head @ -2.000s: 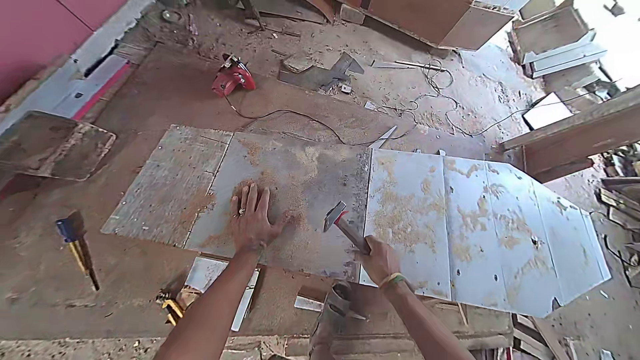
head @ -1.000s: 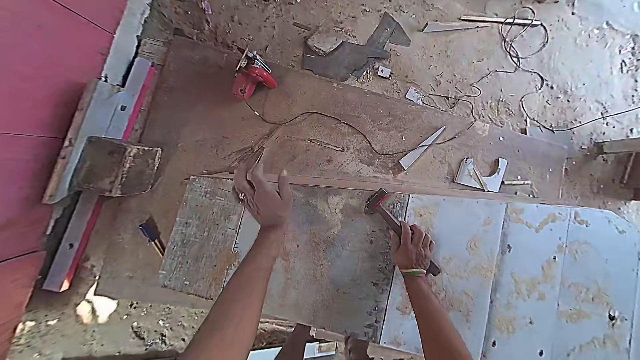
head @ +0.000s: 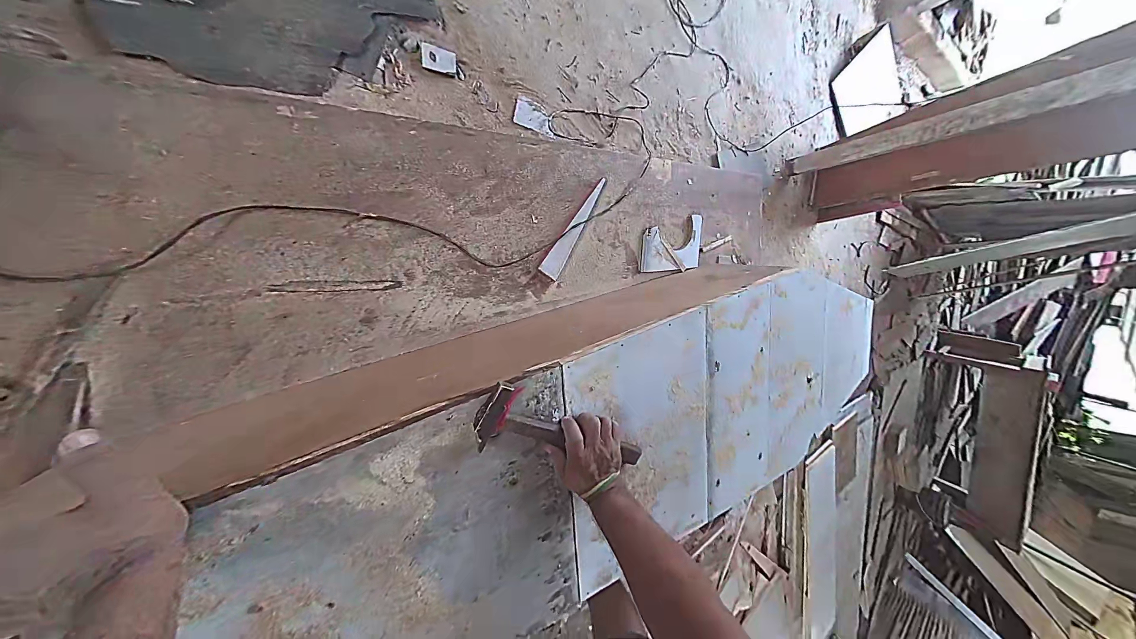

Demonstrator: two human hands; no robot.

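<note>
My right hand [head: 589, 454] is closed round the wooden handle of a hammer [head: 532, 429], whose head rests at or just above the far edge of a long panel, near a seam. Grey, sawdust-strewn sheet [head: 390, 524] covers the panel's near left part; pale boards [head: 652, 373] with sawdust run on to its tapered right end. A brown wooden side [head: 426, 368] shows along the far edge. At the lower left, my left hand [head: 98, 506] is blurred at the panel's left corner; its fingers and grip cannot be made out.
Beyond the panel, a dusty brown board [head: 293, 337] bears a black cord [head: 355, 213], a white pointed offcut [head: 572, 232] and a white curved offcut [head: 667, 253]. A wooden beam [head: 976, 142] juts in at upper right. Scrap boards [head: 998, 435] lie at the right.
The view has swung to the right and closer. The panel's brown side shows more widely than before. My left hand, spread on the sheet earlier, is now at its left corner.
</note>
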